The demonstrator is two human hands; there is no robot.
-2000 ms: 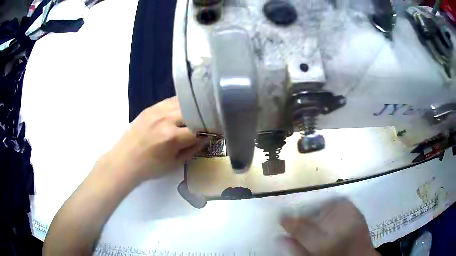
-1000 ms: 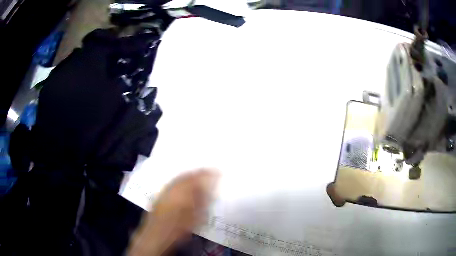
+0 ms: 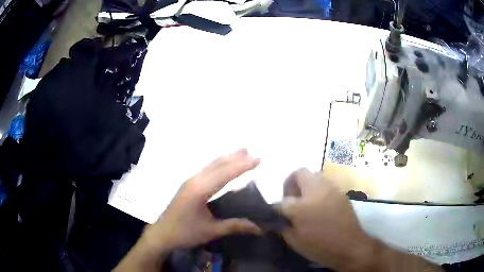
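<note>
A black fabric piece (image 3: 247, 204) is held between both hands at the table's near edge, in front of the wearer. My left hand (image 3: 204, 204) has its thumb below and its fingers above, spread around the left part of the fabric; whether it grips the fabric is unclear. My right hand (image 3: 318, 212) is closed on the fabric's right end, slightly blurred. The fabric's lower part hangs dark below the hands, its end hard to make out. The sewing machine head (image 3: 392, 101) stands at right, and no fabric shows at its needle plate (image 3: 341, 151).
A heap of black cut pieces (image 3: 79, 117) lies along the table's left edge. Black and white strips (image 3: 204, 22) lie at the far left edge of the white table (image 3: 239, 90). Blue plastic bags (image 3: 35, 58) are at far left. A printed scale (image 3: 446, 248) runs along the near right edge.
The view has swung from close over the machine to the left, then slightly back right. The long black fabric has left the machine area. Both hands are now together at a black fabric piece.
</note>
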